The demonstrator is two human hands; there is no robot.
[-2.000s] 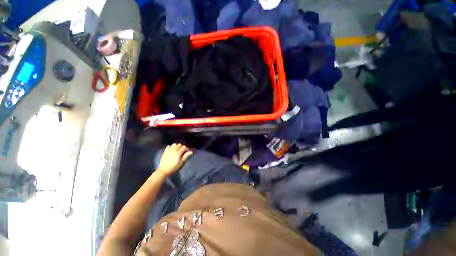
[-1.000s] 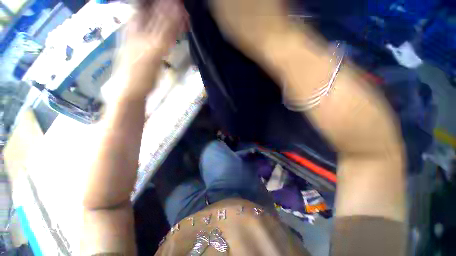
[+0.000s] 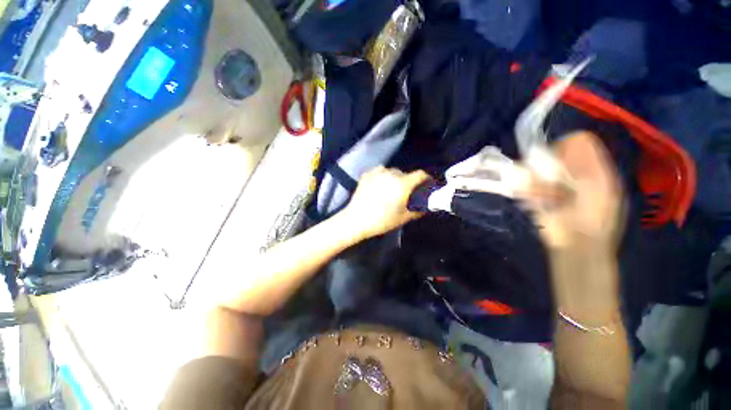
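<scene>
A dark navy garment (image 3: 465, 88) lies over the red crate and the table's right edge. My left hand (image 3: 389, 200) grips a dark bunched part of it in front of my lap. My right hand (image 3: 573, 188) is blurred and holds a white strip (image 3: 485, 174) that runs from the dark bunch up past my fingers. A pale grey-blue piece (image 3: 365, 160) shows beside my left hand, at the table edge. What lies under the fingers is hidden.
The white sewing machine (image 3: 188, 120) with a blue lit display stands at the left on the white table (image 3: 192, 276). Red-handled scissors (image 3: 296, 108) lie at its right end. The red crate's rim (image 3: 669, 156) shows at the right, partly covered by dark cloth.
Both hands have come down from the blurred raised position and now hold the dark cloth and white strip over the crate. The view has shifted, and the machine shows larger at the left.
</scene>
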